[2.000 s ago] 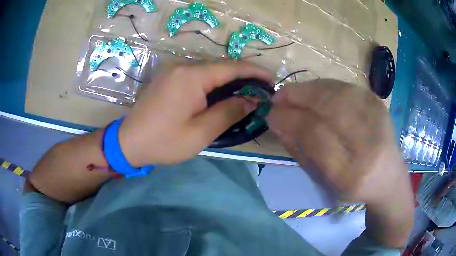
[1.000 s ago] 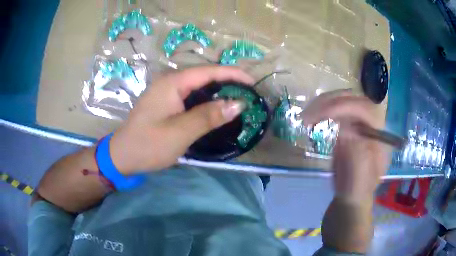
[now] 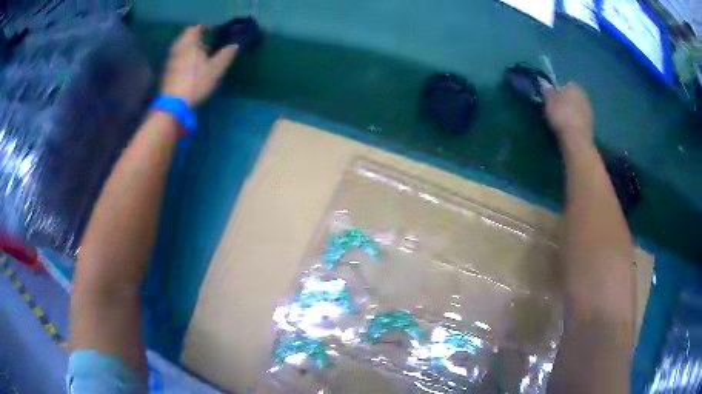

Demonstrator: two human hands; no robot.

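My left hand (image 3: 192, 69) is at the far left on the dark green strip, thumb and fingers around the near-left side of a black shell (image 3: 239, 34). My right hand (image 3: 569, 114) is at the far right with a slim pale tool (image 3: 548, 71) in it, probably tweezers. Its fingertips are at the right edge of another black shell (image 3: 526, 80); blur hides whether they grip it. Green crescent boards (image 3: 392, 326) lie in the clear blister tray (image 3: 446, 245) under strong glare.
The tray lies on the tan cardboard sheet (image 3: 240, 286). A black shell (image 3: 450, 101) sits mid-strip, another (image 3: 623, 181) behind my right forearm. Shiny plastic trays (image 3: 29, 173) are at the left edge, more at lower right. Bright panels or sheets (image 3: 627, 29) are at top right.
The view has shifted towards the bench's far side. My hands have moved apart and reached out to the green strip. The shell with its board is no longer held over the cardboard.
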